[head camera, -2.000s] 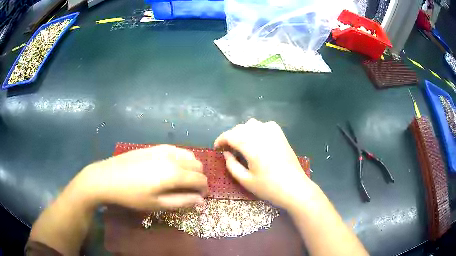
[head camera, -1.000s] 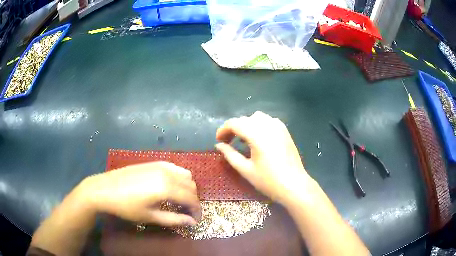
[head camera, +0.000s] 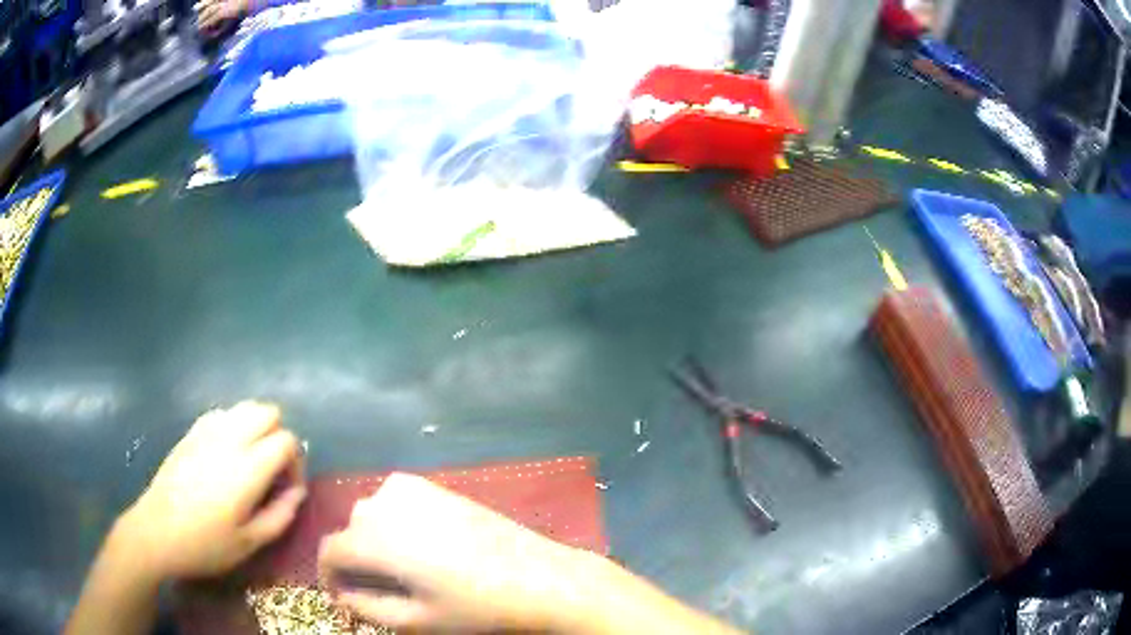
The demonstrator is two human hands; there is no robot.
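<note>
The red-brown perforated board (head camera: 546, 499) lies flat at the lower left, partly covered by both hands. A heap of tiny gold-silver metal parts (head camera: 304, 610) lies along its near edge, cut off by the picture's bottom. My left hand (head camera: 223, 496) is over the board's left end, fingers curled. My right hand (head camera: 416, 552) is over the middle of the board, above the heap, fingers bent down. Both hands are blurred, and whether any tiny part is between the fingers cannot be seen.
Open pliers (head camera: 744, 434) lie right of the board. Stacked plates (head camera: 961, 428) and a blue tray (head camera: 992, 292) are further right. A spare plate (head camera: 806, 199), red bin (head camera: 713, 124), plastic bag (head camera: 484, 161) and blue bin (head camera: 267, 137) stand behind. Another tray (head camera: 22, 242) is at the left edge.
The view has turned right, so the bench things appear further left. My right hand has moved down from the board's far edge toward the heap; my left hand is now at the board's left end.
</note>
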